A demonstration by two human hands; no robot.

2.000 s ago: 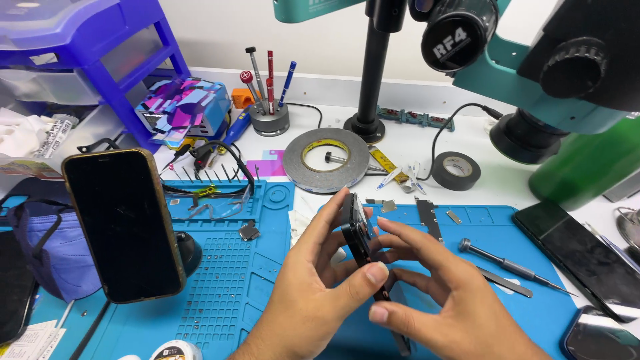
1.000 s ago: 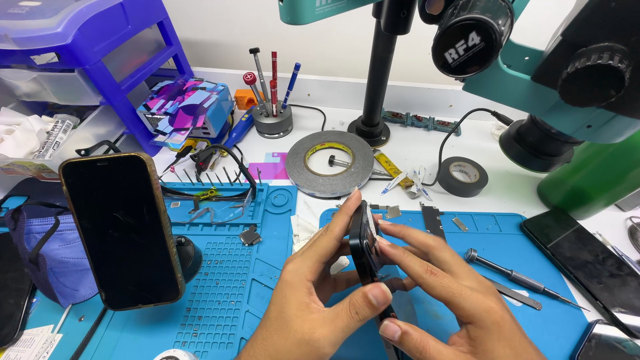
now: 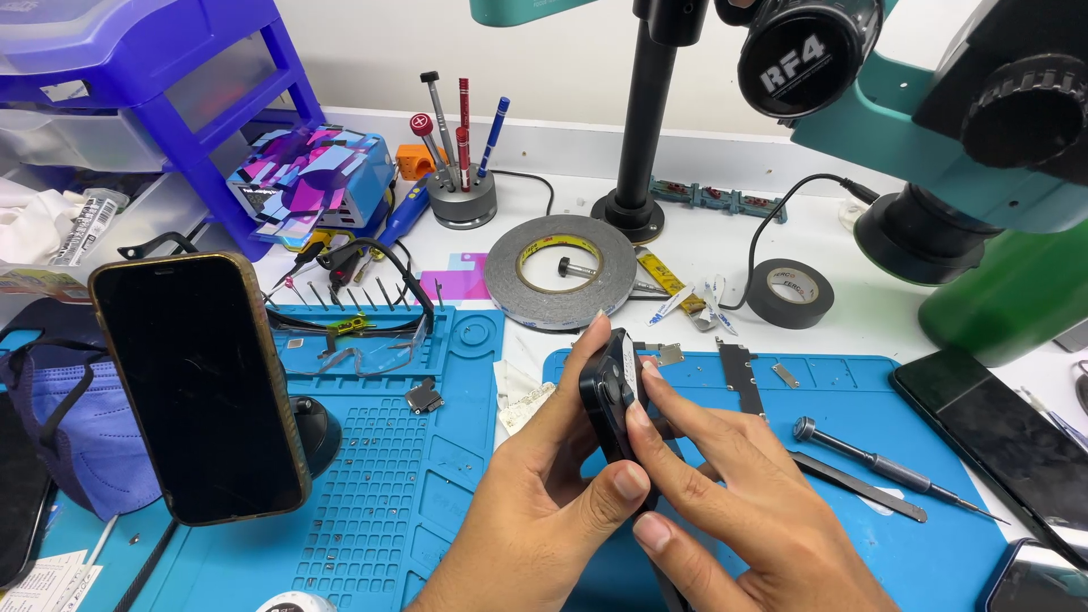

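A dark smartphone (image 3: pixel 605 399) stands on edge between my hands, its camera lenses at the upper end and a whitish strip along its right side. My left hand (image 3: pixel 544 484) grips it from the left, with the thumb across its near face. The fingertips of my right hand (image 3: pixel 722 484) press on its right side near the lenses. Much of its lower part is hidden by my fingers. Right of my hands, a precision screwdriver (image 3: pixel 884 466) and black tweezers (image 3: pixel 858 486) lie on the blue silicone repair mat (image 3: pixel 926 544).
A phone on a stand (image 3: pixel 200 391) is at left, near safety glasses (image 3: pixel 365 348). Behind my hands lie a roll of adhesive tape (image 3: pixel 501 272), black tape (image 3: pixel 790 293) and a metal bracket (image 3: pixel 741 378). A microscope (image 3: pixel 926 229) overhangs the right; another phone (image 3: pixel 986 433) lies beneath.
The held phone has tilted, and its camera lenses now show more plainly. Both hands stay around it, with the right fingertips shifted along its side.
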